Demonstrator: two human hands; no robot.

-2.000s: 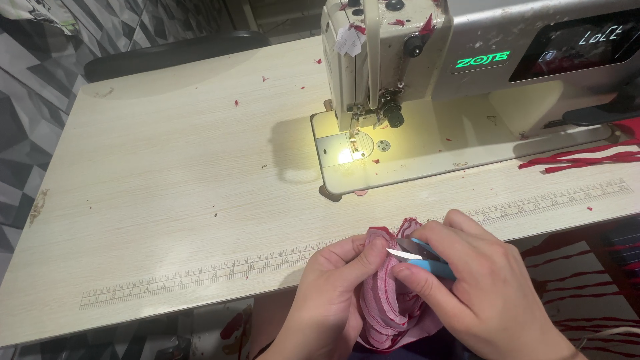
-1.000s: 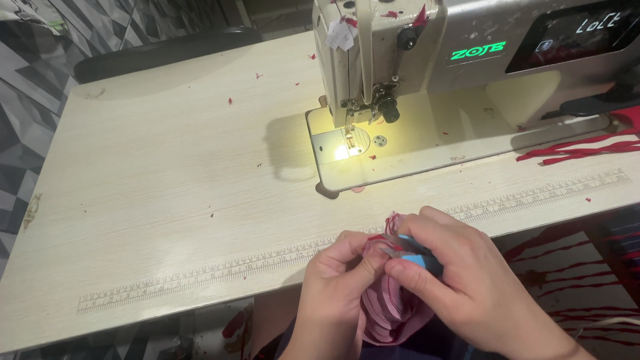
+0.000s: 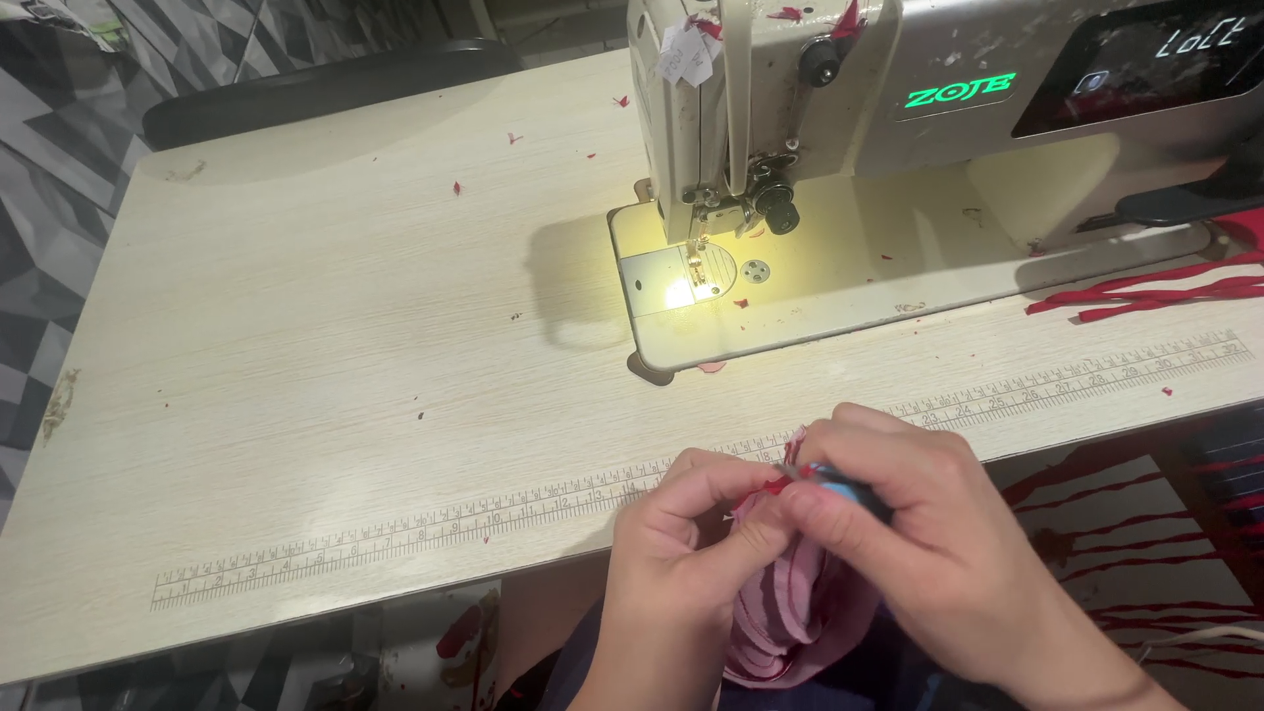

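Note:
At the table's front edge, my left hand point(image 3: 696, 533) pinches the red-trimmed edge of a bundle of pink fabric point(image 3: 790, 612) between thumb and fingers. My right hand point(image 3: 918, 523) is closed around small thread snips with blue handles point(image 3: 839, 484). Their blades lie at the fabric edge beside my left fingertips and are partly hidden. The layered pink fabric with dark red seams hangs below both hands, over the lap. Both hands nearly touch.
A ZOJE sewing machine point(image 3: 889, 89) with its lamp lit stands behind my hands. Red fabric strips point(image 3: 1155, 286) lie at the right. A printed ruler scale point(image 3: 395, 543) runs along the wooden table point(image 3: 296, 326), which bears red scraps. A dark chair back point(image 3: 326, 89) is beyond.
The snips' blades, spread and plainly visible two seconds ago, are now mostly hidden at the fabric edge. My right fingers have shifted around the blue handles.

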